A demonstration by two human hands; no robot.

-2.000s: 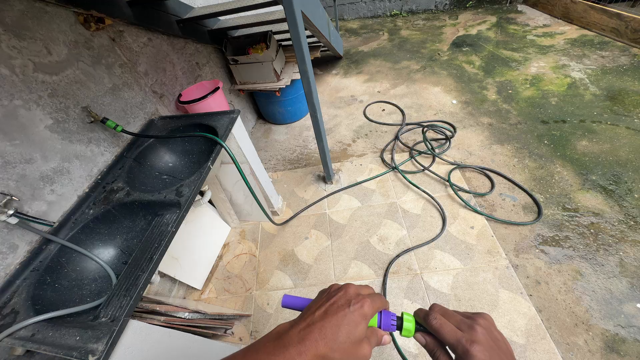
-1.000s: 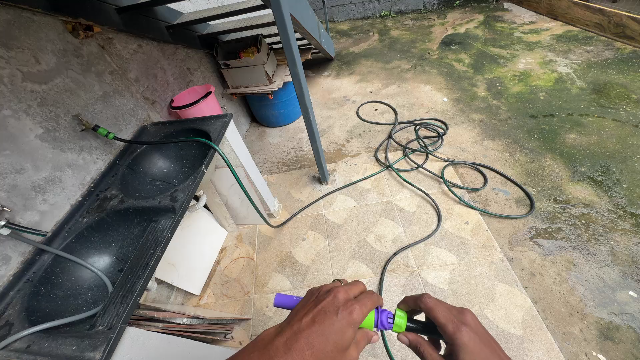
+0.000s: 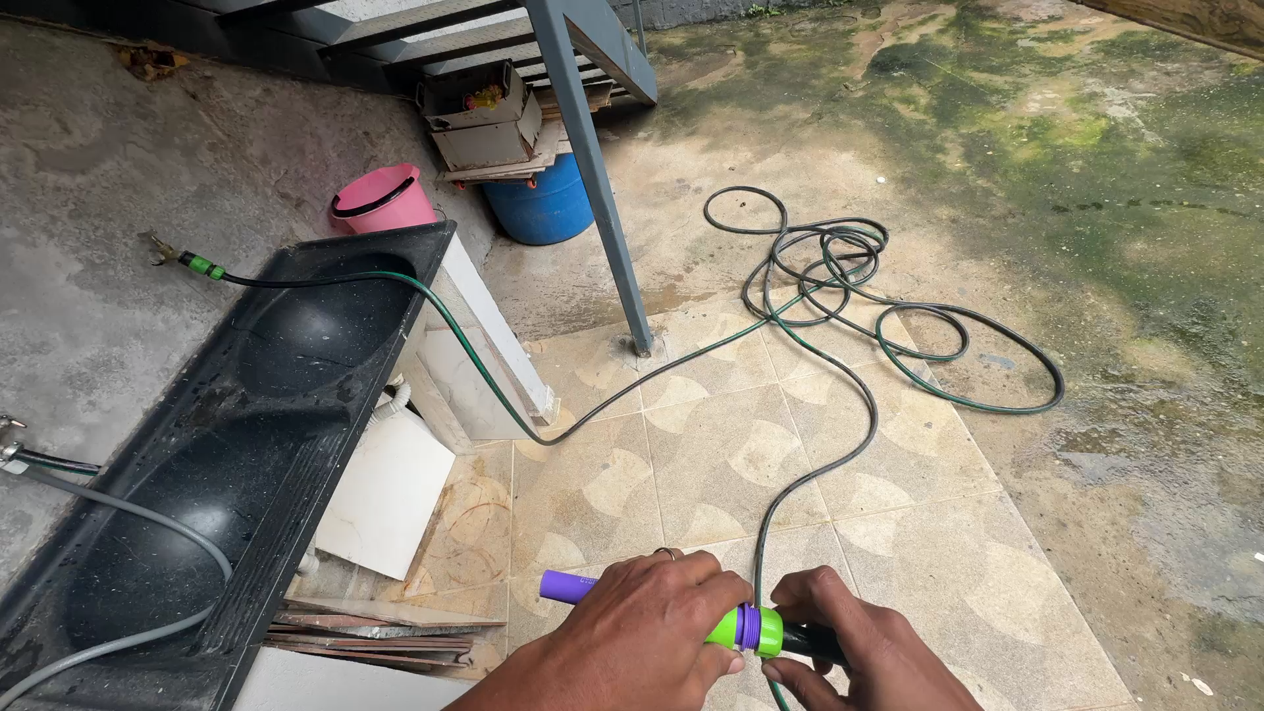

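Low in the view, my left hand (image 3: 652, 622) grips a purple and green hose nozzle (image 3: 568, 587), whose purple end sticks out to the left. My right hand (image 3: 859, 642) holds a black part (image 3: 812, 642) against the nozzle's green collar (image 3: 769, 632); whether it is hose or a fitting, I cannot tell. Behind the hands a dark green garden hose (image 3: 869, 420) runs up to loose loops on the floor. From there it crosses to a green connector (image 3: 202, 267) on a wall tap (image 3: 161, 249).
A black double-basin sink (image 3: 346, 410) stands at left with a grey hose (image 3: 178, 533) in it. Beyond are a pink bucket (image 3: 395, 205), a blue barrel (image 3: 543, 205) and a metal stair post (image 3: 592, 178). Stacked tiles (image 3: 375, 632) lie below the sink.
My right hand's fingers have shifted around the black part beside the green collar. My left hand still grips the nozzle.
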